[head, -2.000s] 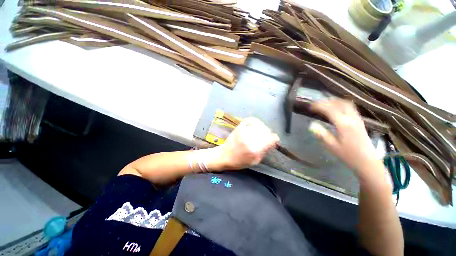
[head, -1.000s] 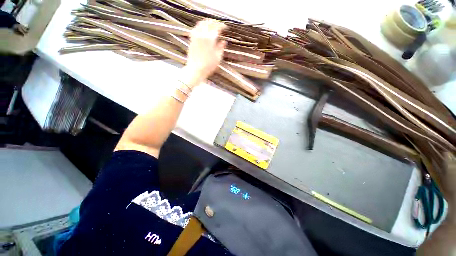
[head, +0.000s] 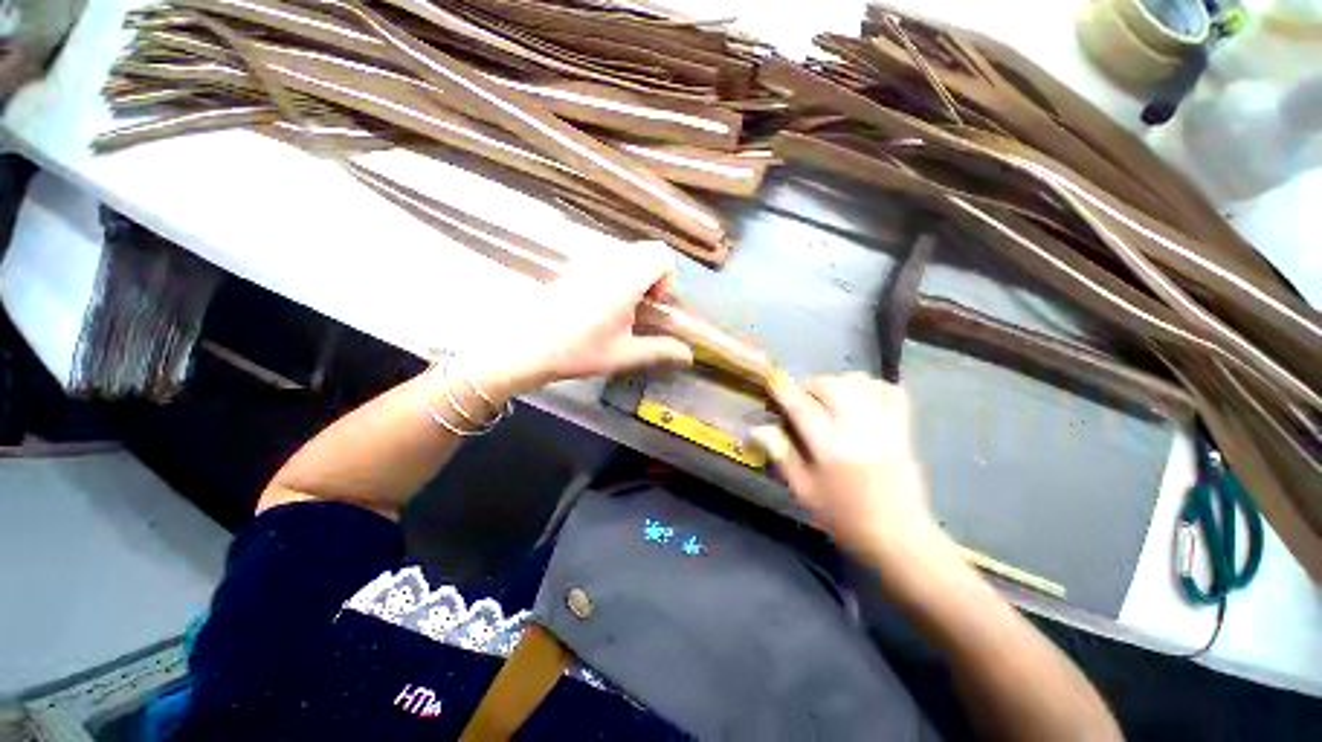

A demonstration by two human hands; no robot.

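A brown strap (head: 713, 342) with a pale line is held between my hands over the yellow gauge block (head: 702, 434). My left hand (head: 616, 322) grips the strap at the gauge's left side; the strap trails up and left from it across the white tabletop. My right hand (head: 841, 442) holds the strap's end at the gauge's right side, fingers closed and slightly blurred. My hands and the strap cover part of the gauge. The gauge lies on the grey slab (head: 1037, 464) near its front edge.
The hammer (head: 1015, 341) lies on the slab, right of my right hand. Strap bundles lie behind left (head: 435, 109) and behind right (head: 1102, 218). Teal-handled scissors (head: 1218, 534) lie right of the slab. A yellow strip (head: 1015, 571) lies at its front edge. Tape rolls (head: 1145, 36) stand far right.
My left hand has come back from the left bundle with a strap. My right hand has moved in from the right edge to the gauge. The hammer, earlier in my right hand, lies on the slab.
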